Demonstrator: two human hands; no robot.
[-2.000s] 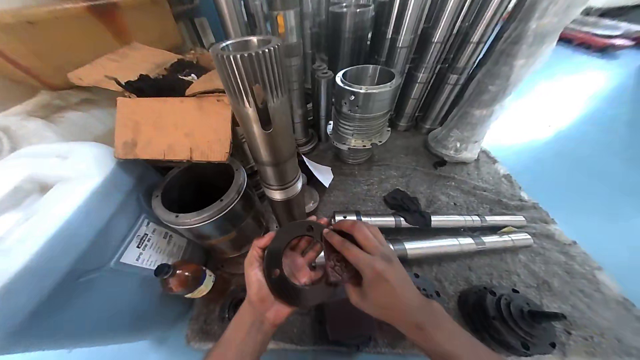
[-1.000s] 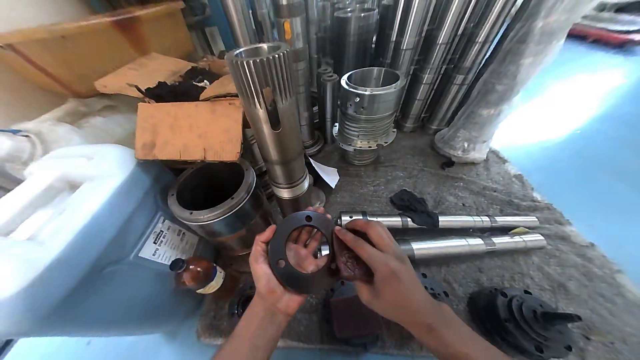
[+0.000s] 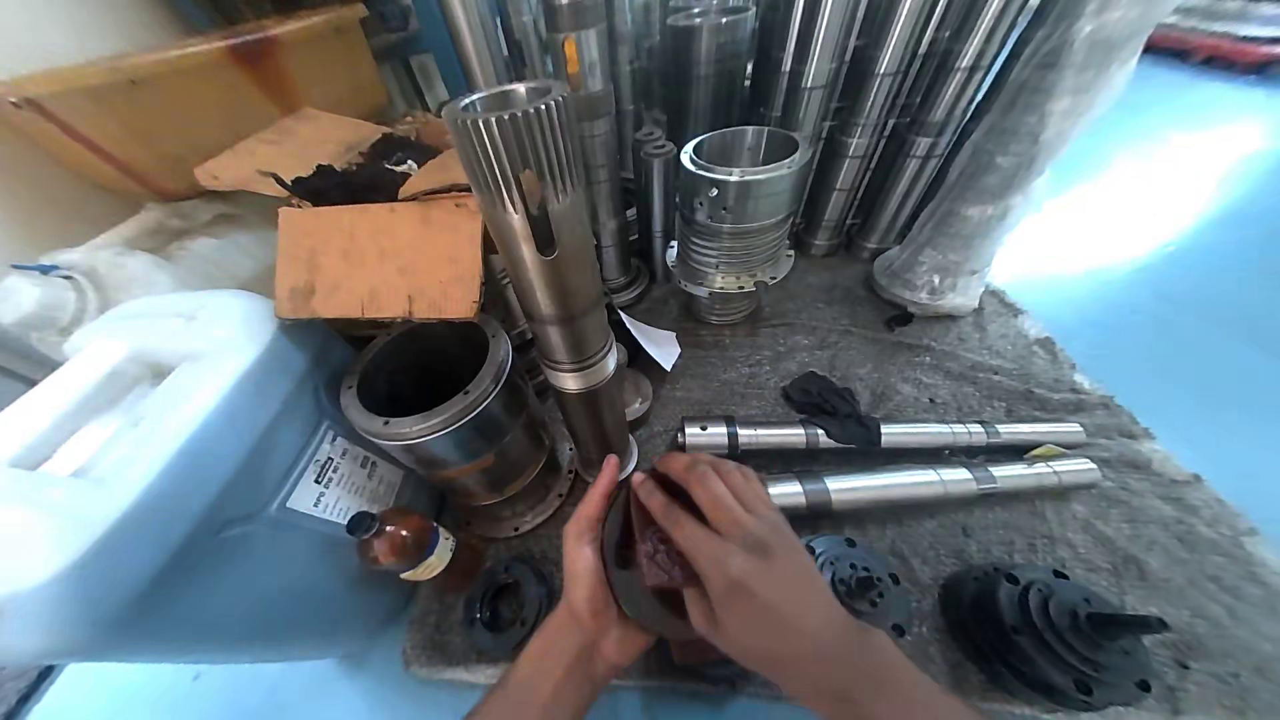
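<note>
My left hand (image 3: 592,570) grips the rim of a dark metal ring (image 3: 622,570), tilted on edge near the front of the mat. My right hand (image 3: 740,550) holds a reddish-brown block or folded pad (image 3: 662,550) against the ring's face; its exact material cannot be told. The fingers cover much of both. Just behind the hands stands a splined steel shaft (image 3: 560,290). To their right lie two steel shafts (image 3: 930,487), with a black cloth (image 3: 830,405) over the rear one. A second reddish block, partly hidden, lies beneath the hands.
A steel cylinder (image 3: 470,450), a brown bottle (image 3: 405,545) and a large plastic jug (image 3: 180,500) stand left. Dark flanged parts (image 3: 1050,635) rest at front right. Behind are a cardboard box (image 3: 380,260), a grooved metal sleeve (image 3: 740,210) and upright shafts (image 3: 880,120) on the grey mat (image 3: 1000,370).
The ring has turned from facing the view to a steeper tilt. My right hand has moved left with the reddish block, from the ring's right edge onto its face.
</note>
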